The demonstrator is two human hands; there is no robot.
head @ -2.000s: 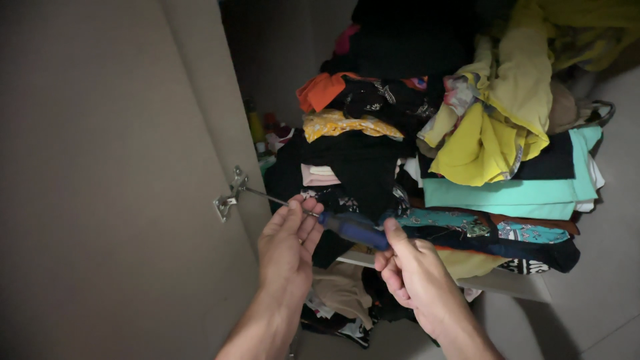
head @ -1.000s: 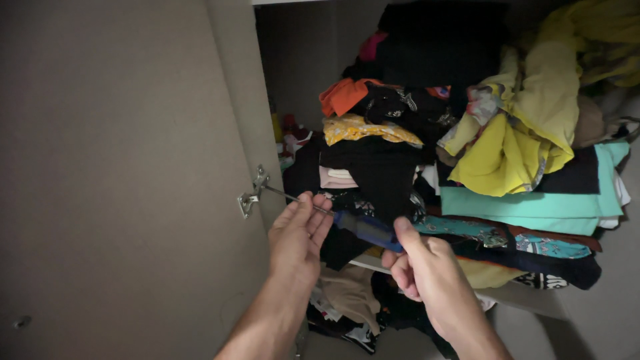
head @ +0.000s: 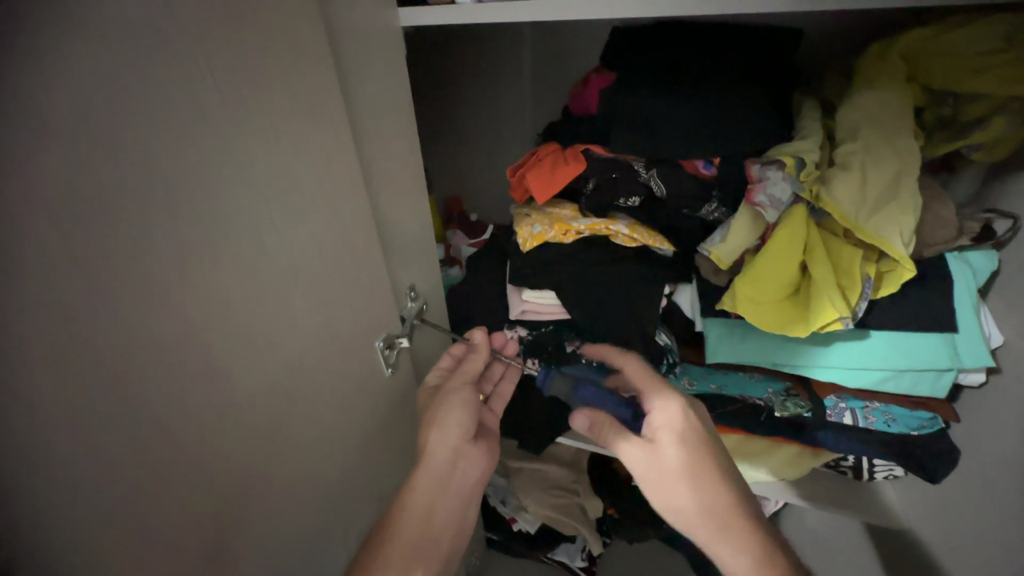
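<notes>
A screwdriver with a dark blue handle lies slantwise between my hands, its thin shaft running up and left to a metal cabinet hinge. My left hand pinches the shaft between thumb and fingers close to the hinge. Around the handle, my right hand has its thumb below and its index finger raised above; the other fingers are partly hidden. The tip meets the hinge plate on the cabinet's side panel, though its exact seat is too small to make out. The hinge joins that panel and the door.
At the left stands the open cabinet door. Behind my hands, folded clothes fill a shelf, with a yellow garment and a mint green cloth at the right. More clothes lie below the shelf edge.
My right hand's fingers have loosened around the handle, with the index finger now lifted. My left hand stays on the shaft near the hinge. The view has shifted, showing an upper shelf edge.
</notes>
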